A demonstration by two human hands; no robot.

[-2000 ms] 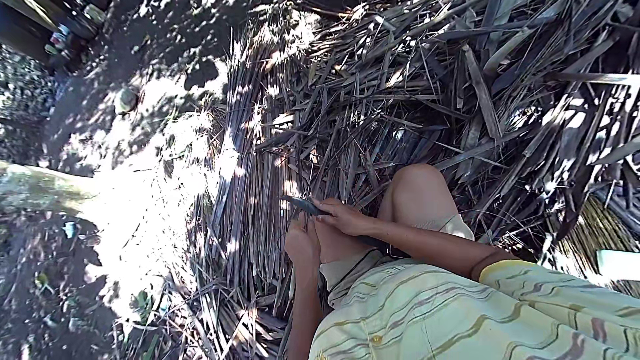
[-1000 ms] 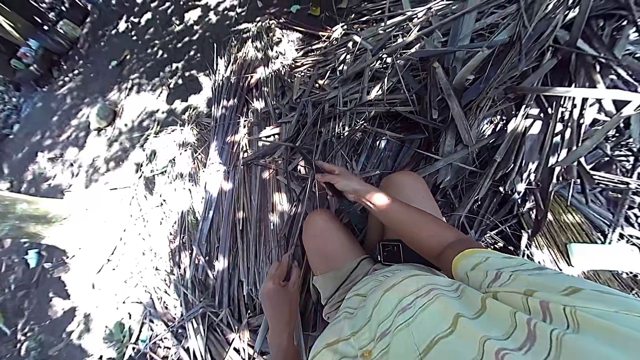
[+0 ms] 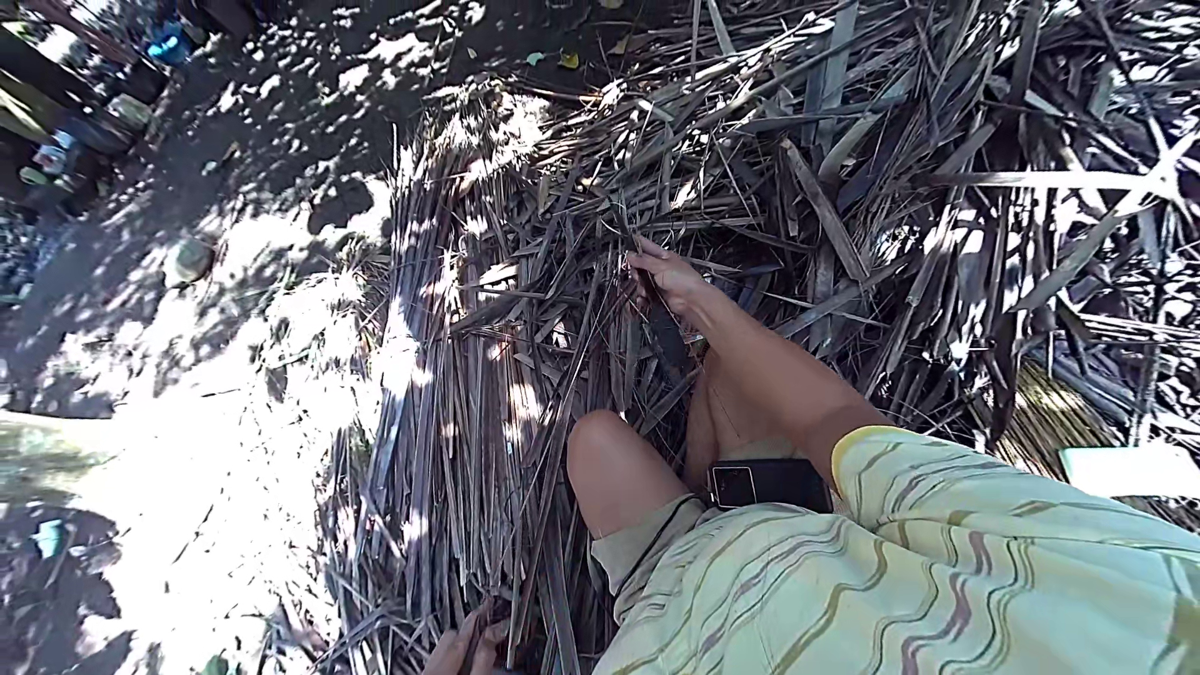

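Dried palm leaves lie in a thick layer around my bare knees. My right hand is at the upper middle, its fingers closed around a thin dark leaf strip among tangled dry leaves. Down at the bottom edge, partly cut off, my left hand has its fingers bent around a dark brown leaf piece at the ends of the long, roughly parallel leaf strips. A black strap with a square buckle-like piece lies at my waist, against my yellow patterned shirt.
More dry leaves are heaped at the upper right. A pale flat object lies at the right. Sunlit bare ground stretches along the left, with a round stone and a small pale green cup-like object. Mixed items, one blue, stand at the upper left.
My hands were together near my knee two seconds ago and are now far apart. The left hand has moved toward the bottom edge, the right one outward over the leaves.
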